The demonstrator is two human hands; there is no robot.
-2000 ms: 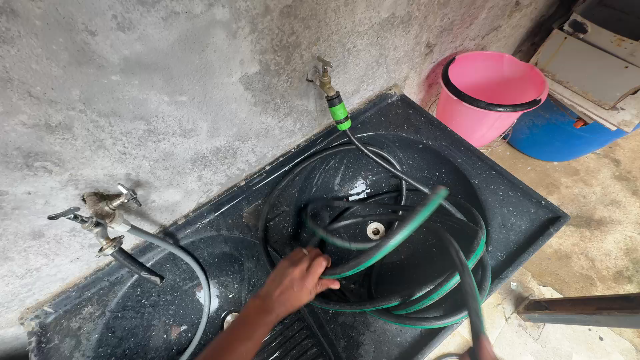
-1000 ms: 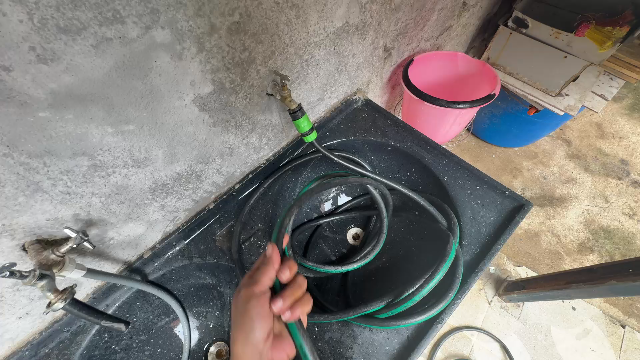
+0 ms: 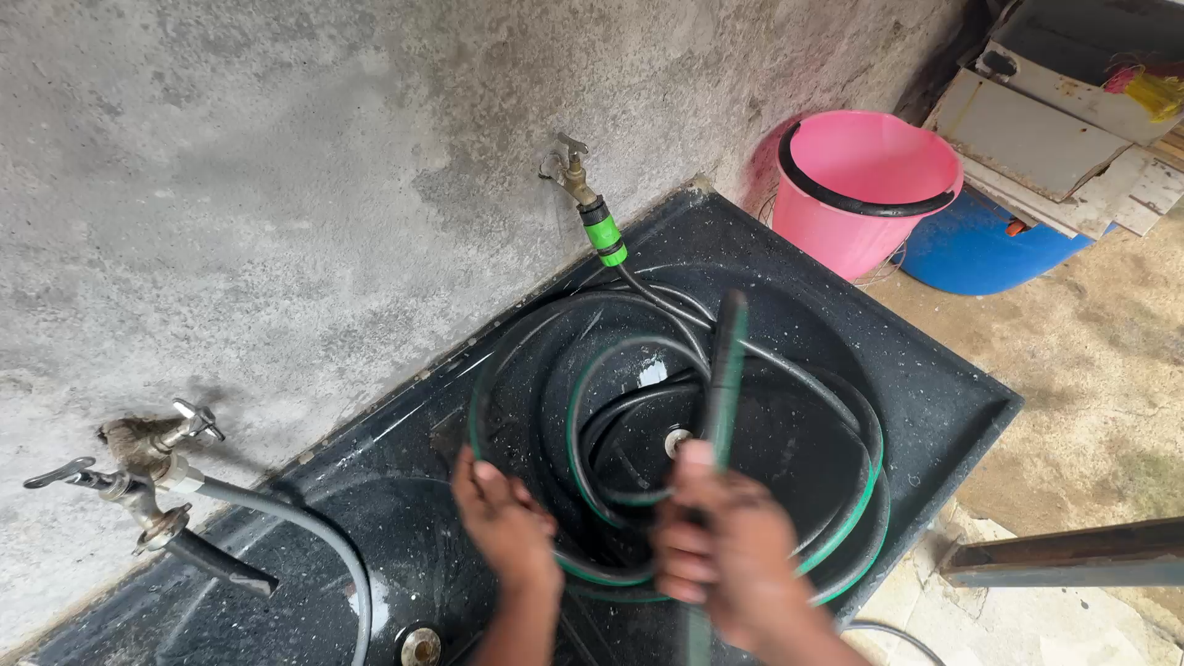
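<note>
A black garden hose with a green stripe (image 3: 865, 504) lies in loose coils in the right basin of a dark speckled sink (image 3: 953, 388). My left hand (image 3: 509, 523) is at the left side of the coils, its fingers touching a loop; whether they close on it is unclear. My right hand (image 3: 726, 546), blurred, grips a length of hose over the basin, its free end pointing up. From the brass tap (image 3: 573, 180) on the wall, a green and black connector (image 3: 602, 231) joins a hose leading down into the coils.
Two more taps (image 3: 153, 462) with a grey hose (image 3: 319, 527) stand at the left. Beyond the sink's far right are a pink bucket (image 3: 860, 185), a blue container (image 3: 985, 245) and stacked boards (image 3: 1036, 134). A metal beam (image 3: 1064, 555) lies at the lower right.
Both hands are now over the basin; one second ago only one hand showed, holding the hose at the lower middle. A free hose end now points up in my right hand.
</note>
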